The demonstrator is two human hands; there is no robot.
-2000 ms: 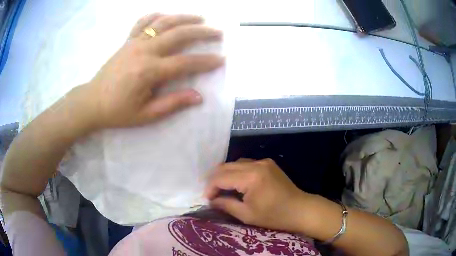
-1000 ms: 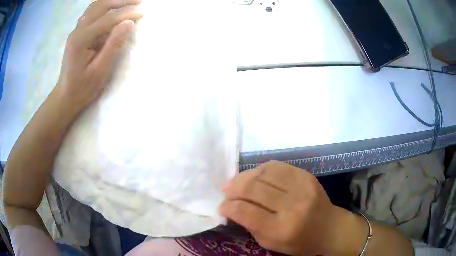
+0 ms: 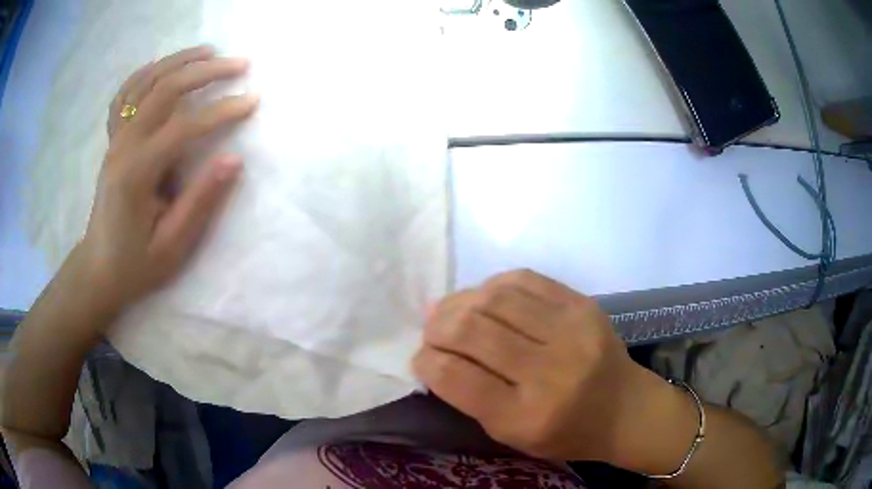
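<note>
A white fabric piece [image 3: 325,229] lies over the white table and hangs past its front edge towards my lap. It looks layered, with a rounded lower edge. My left hand [image 3: 172,172] lies on the fabric's left part, fingers spread and pointing right, with a ring on one finger. My right hand [image 3: 521,358] pinches the fabric's lower right corner between thumb and fingers near the table's front edge. The fabric's upper part is lost in bright glare.
A smartphone [image 3: 712,72] lies on the machine bed at the upper right. Grey-green cord [image 3: 820,210] hangs loosely right of it. A ruler strip [image 3: 708,315] runs along the front edge. Beige fabric [image 3: 746,372] is heaped below. Small metal machine parts [image 3: 507,14] show at the top.
My left hand has moved up and left over the fabric, then slightly down, its fingers now spread flat. My right hand has moved up and pinches the corner. The view has shifted, showing more table.
</note>
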